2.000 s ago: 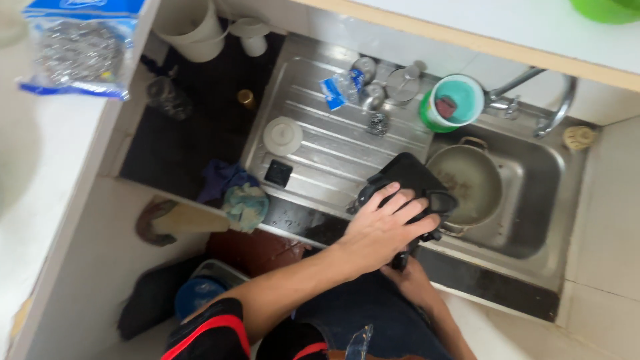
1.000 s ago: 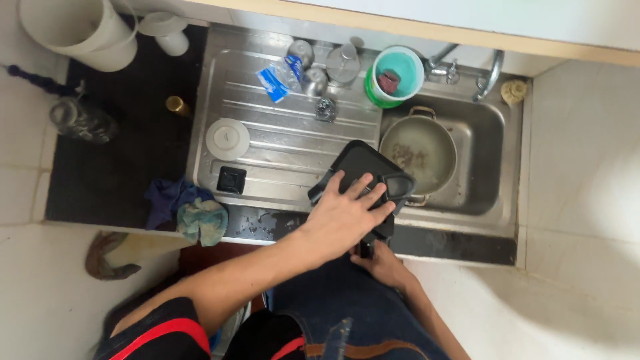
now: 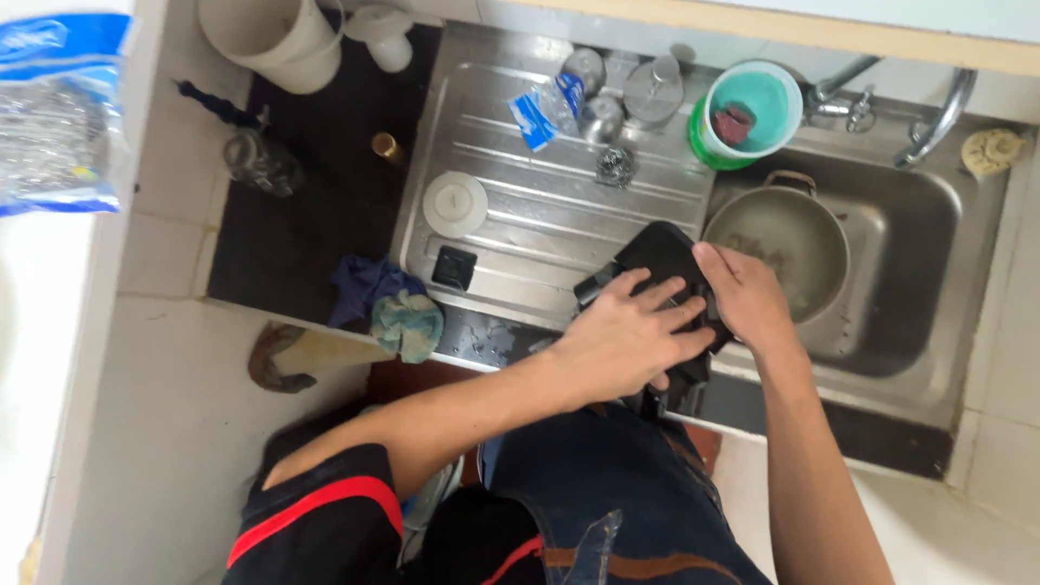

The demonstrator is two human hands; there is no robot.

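A black plastic appliance part (image 3: 662, 252), its exact kind unclear, is tilted over the front edge of the steel drainboard, beside the sink. My left hand (image 3: 638, 333) lies across it with fingers spread. My right hand (image 3: 747, 296) grips its right side, thumb on top. A two-handled metal pot (image 3: 792, 244) with cloudy water and brown bits stands in the sink just right of the part. Behind is a green and teal tub (image 3: 751, 114) with a reddish thing inside. The underside of the black part is hidden.
On the drainboard (image 3: 520, 219) lie a steel scourer (image 3: 615, 166), a white round lid (image 3: 455, 204), a small black square piece (image 3: 453, 268) and a torn blue packet (image 3: 534, 119). Cloths (image 3: 406, 325) hang over the counter edge. A faucet (image 3: 942, 122) overhangs the sink.
My right hand has come up from below the black part to its right side. My left hand remains on top of the part.
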